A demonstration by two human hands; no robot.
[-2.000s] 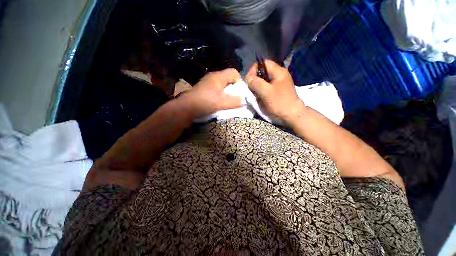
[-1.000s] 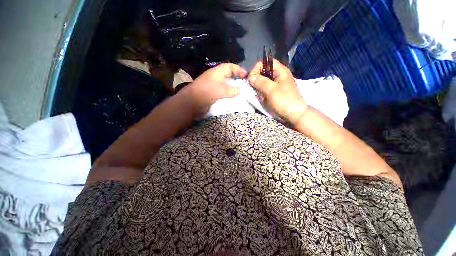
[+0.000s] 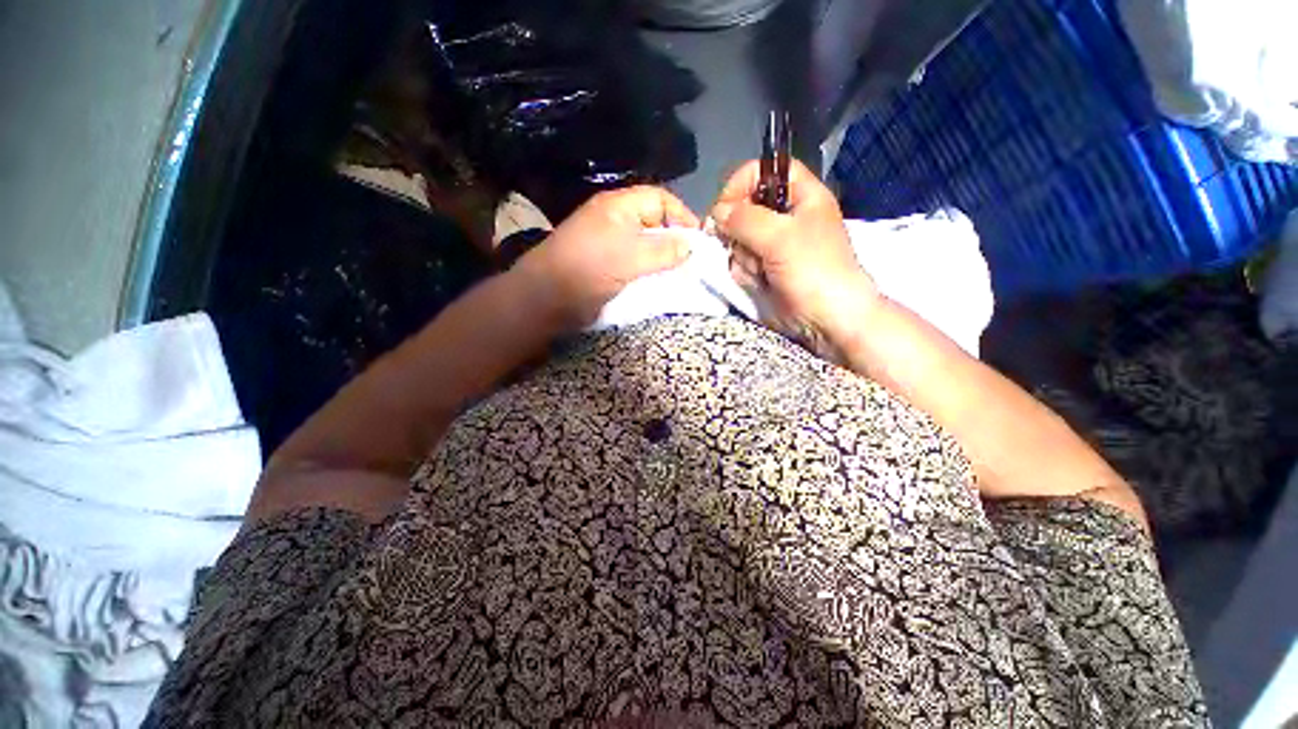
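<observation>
A white knit piece, perhaps a sock (image 3: 925, 271), lies bunched across the front of the lap, between and behind both hands. My left hand (image 3: 612, 249) pinches its left part, with thumb and fingers closed on the fabric. My right hand (image 3: 797, 249) holds dark thread snips (image 3: 774, 164), their two narrow points sticking up out of the fist and slightly apart. Its fingertips meet my left fingertips at the fabric's upper edge. The rest of the snips is hidden in the hand. Any loose thread is too small to tell.
A pile of white knit pieces (image 3: 128, 427) lies at left, by a pale table (image 3: 86, 157) with a blue-green edge. A blue slatted crate (image 3: 1025, 157) stands upper right, with white pieces (image 3: 1224, 71) on its rim. Shiny black plastic (image 3: 570, 107) lies beyond my hands.
The snips have turned more upright and their points show more clearly. My right hand has shifted slightly right. Both hands stay close together on the white piece.
</observation>
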